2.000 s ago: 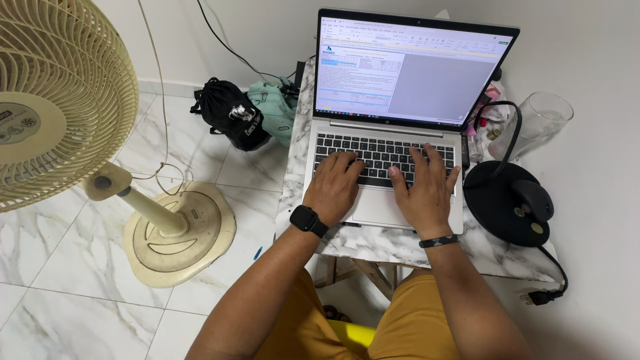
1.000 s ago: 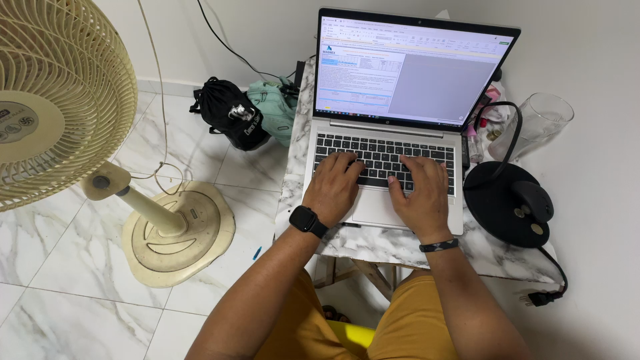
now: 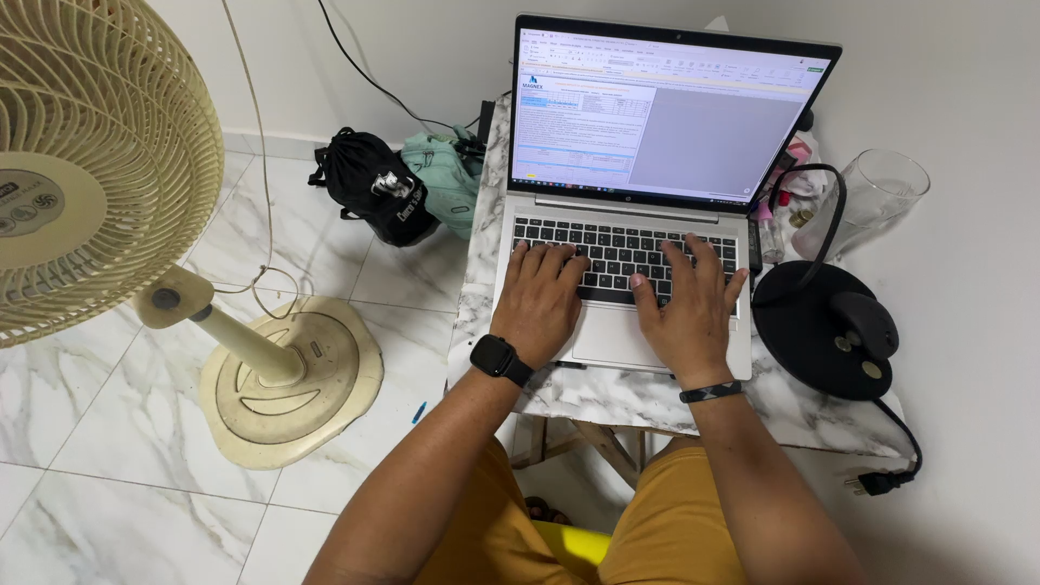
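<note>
A silver laptop (image 3: 621,336) stands unfolded on a small marble-patterned table (image 3: 569,406), its screen (image 3: 707,138) lit with a document. My left hand (image 3: 538,305), with a black smartwatch (image 3: 492,356) on its wrist, rests on the left part of the keyboard (image 3: 609,260), fingers apart and holding nothing. On the keyboard's right part lies my right hand (image 3: 686,313), its fingers spread and its thumb near the space bar. A dark patterned band (image 3: 711,392) circles that wrist. Part of the keys is hidden under both hands.
Right of the laptop are a black round mouse pad (image 3: 800,333) with coins and a black mouse (image 3: 868,325), a drinking glass (image 3: 873,203) and a cable plug (image 3: 881,483) hanging over the edge. A pedestal fan (image 3: 288,382) and bags (image 3: 386,191) stand on the floor at left.
The fingers of my right hand have shifted slightly over the keys and are more spread than a second ago. My left hand has stayed in nearly the same place.
</note>
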